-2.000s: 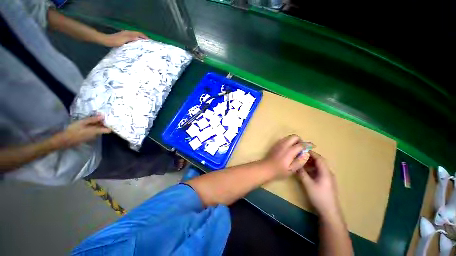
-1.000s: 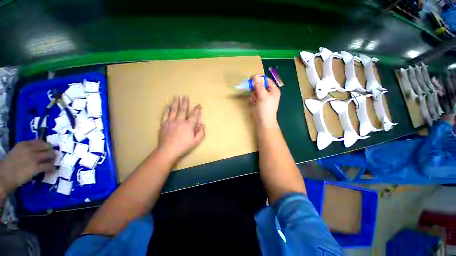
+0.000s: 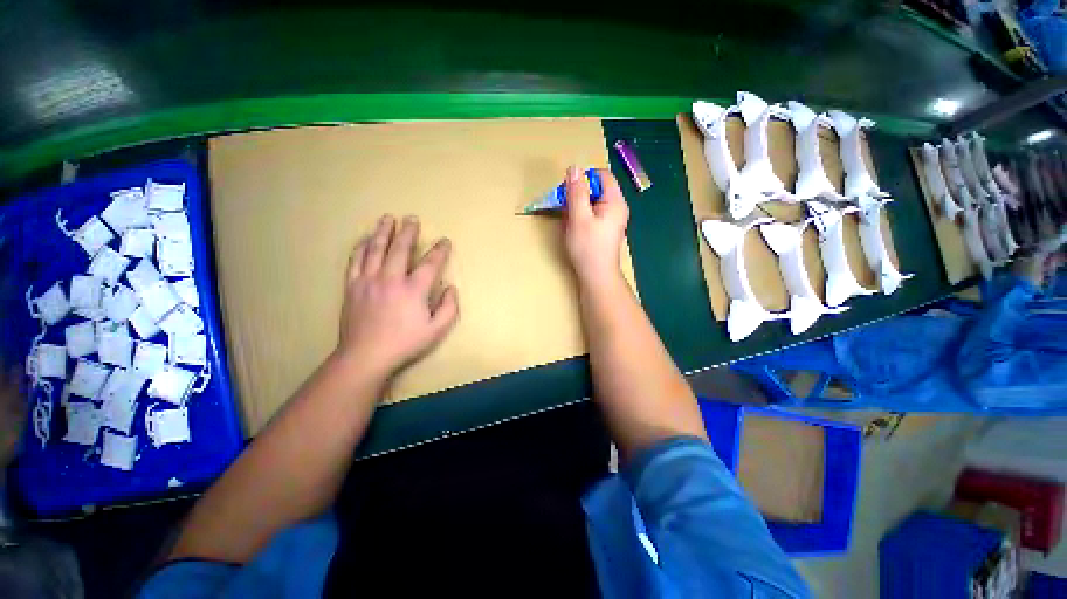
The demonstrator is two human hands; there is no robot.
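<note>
My right hand (image 3: 597, 228) is closed around a small blue-and-white glue bottle (image 3: 559, 198), held over the right part of the cardboard work sheet (image 3: 491, 328). Its thin tip points left, close to the sheet; whether it touches I cannot tell. My left hand (image 3: 398, 298) lies palm down on the middle of the sheet, fingers a little apart, and holds nothing visible.
A blue tray (image 3: 222, 392) with many white square parts (image 3: 123, 298) is at left. White curved housings (image 3: 819, 269) stand in two rows on cardboard at right, with more beyond. A purple-pink stick (image 3: 633, 166) lies between. A blue bin (image 3: 845, 491) is on the floor.
The view has turned away from the bag at left. The other person's hand and the black tool are gone from the tray. My hands, together two seconds ago, are now apart on the sheet.
</note>
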